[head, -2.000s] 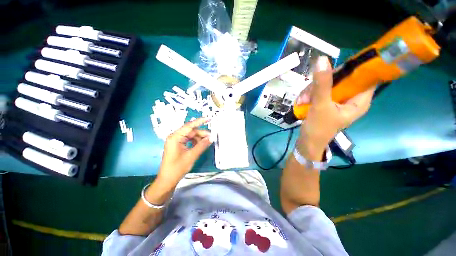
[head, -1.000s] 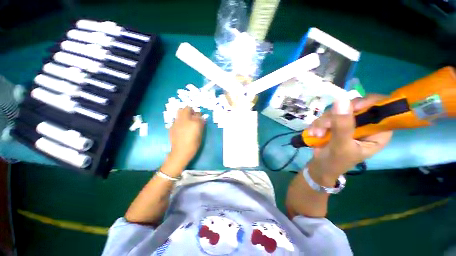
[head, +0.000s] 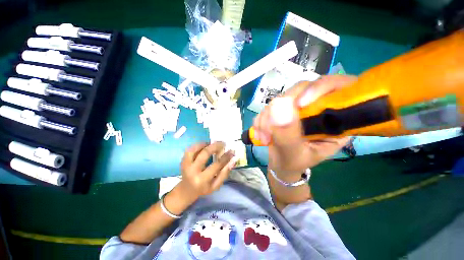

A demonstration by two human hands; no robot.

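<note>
The white three-armed tripod leg assembly [head: 175, 62] lies spread in a Y on a round pale yellowish fixture [head: 231, 95], its wide lower part towards me. My right hand [head: 305, 119] holds the orange electric screwdriver [head: 386, 96], its black nose pointing left at the right side of the lower part. The bit tip is too small to make out. My left hand [head: 206, 167] is at the lower end of that part, fingers curled over it; whether it grips the part or a small piece is unclear. A loose heap of small white inserts [head: 162, 114] lies left of the assembly.
A black foam tray [head: 89, 109] with a row of white handles stands at the left. A few white pieces [head: 114, 133] lie beside it. A crumpled clear bag [head: 216, 45] is behind the hub. The blue-edged box [head: 313, 43] stands behind my right hand.
My left hand has moved from the insert heap to the lower end of the assembly. My right hand has brought the screwdriver left, its nose now beside the lower part. The view has shifted.
</note>
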